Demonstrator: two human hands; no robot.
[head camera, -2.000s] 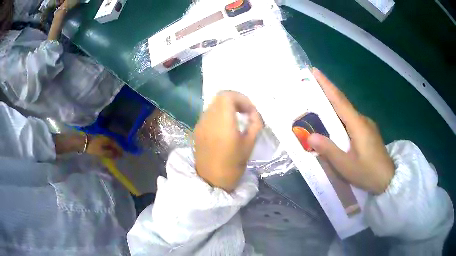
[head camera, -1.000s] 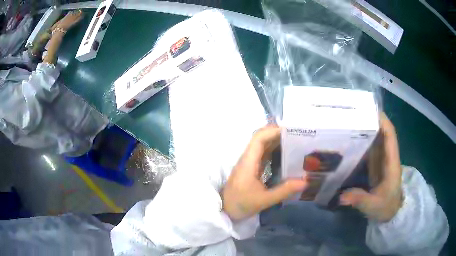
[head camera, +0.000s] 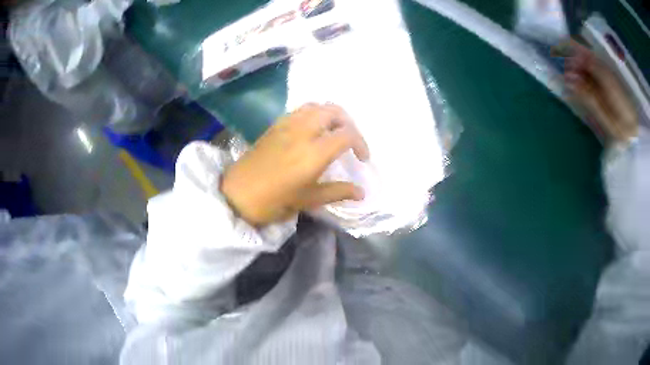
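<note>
The stack of bags (head camera: 385, 93) lies in front of me as a long glaring-white pile with ragged clear edges. My left hand (head camera: 306, 160) is on its near end, fingers apart and curled over the film; whether it pinches a bag cannot be told. A smartwatch retail box (head camera: 264, 39) lies across the far left part of the stack. My right hand (head camera: 595, 85) is far out at the right, blurred, beside another box (head camera: 618, 50) near the frame's edge; whether it holds anything cannot be told.
A pale metal rail (head camera: 492, 43) curves across the green worktop (head camera: 520, 171). A blurred white item (head camera: 542, 20) lies by the rail at the top right. Another person's sleeve (head camera: 60, 43) is at the upper left. A blue stool (head camera: 146, 146) stands below the table edge.
The box held between both hands a second ago is out of them. My left hand has moved onto the near end of the stack. My right hand has moved far out to the upper right.
</note>
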